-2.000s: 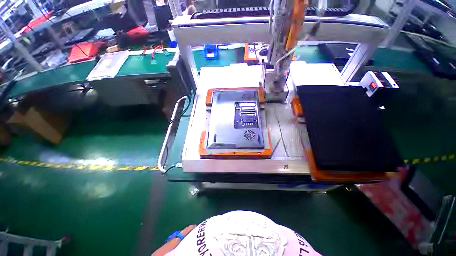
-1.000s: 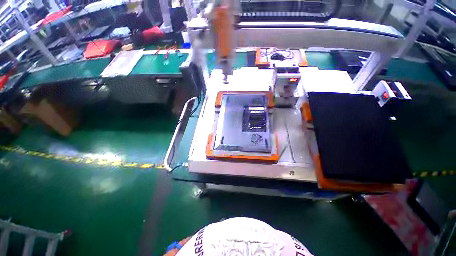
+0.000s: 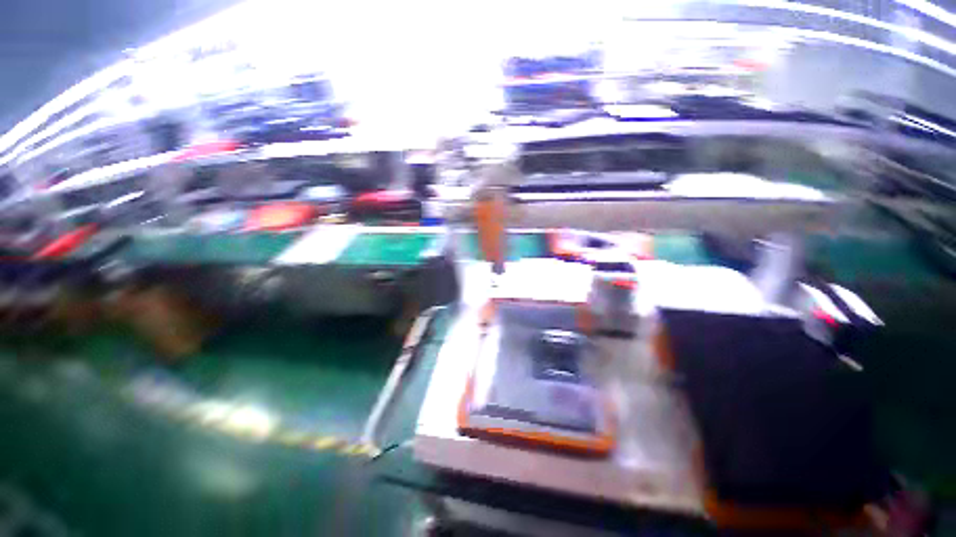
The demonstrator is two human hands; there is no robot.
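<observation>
The frame is heavily blurred. A grey laptop (image 3: 514,372), bottom side up with a dark recess, lies in an orange-edged fixture (image 3: 535,438) on the white machine table. A large matte black pad or cover (image 3: 781,404) lies on the right-hand orange fixture. The machine's head (image 3: 491,226), with an orange part, stands behind the laptop's upper left corner. Neither of my hands is in view.
A small white-black box (image 3: 839,309) stands at the right. A curved metal handle (image 3: 398,378) is at the table's left side. A green-topped workbench (image 3: 388,249) with red items runs behind. Yellow-black tape (image 3: 252,422) crosses the green floor.
The view has tilted up, so the table sits lower and the cap and the part of a hand with blue at the bottom have left the picture. The machine head moved left earlier.
</observation>
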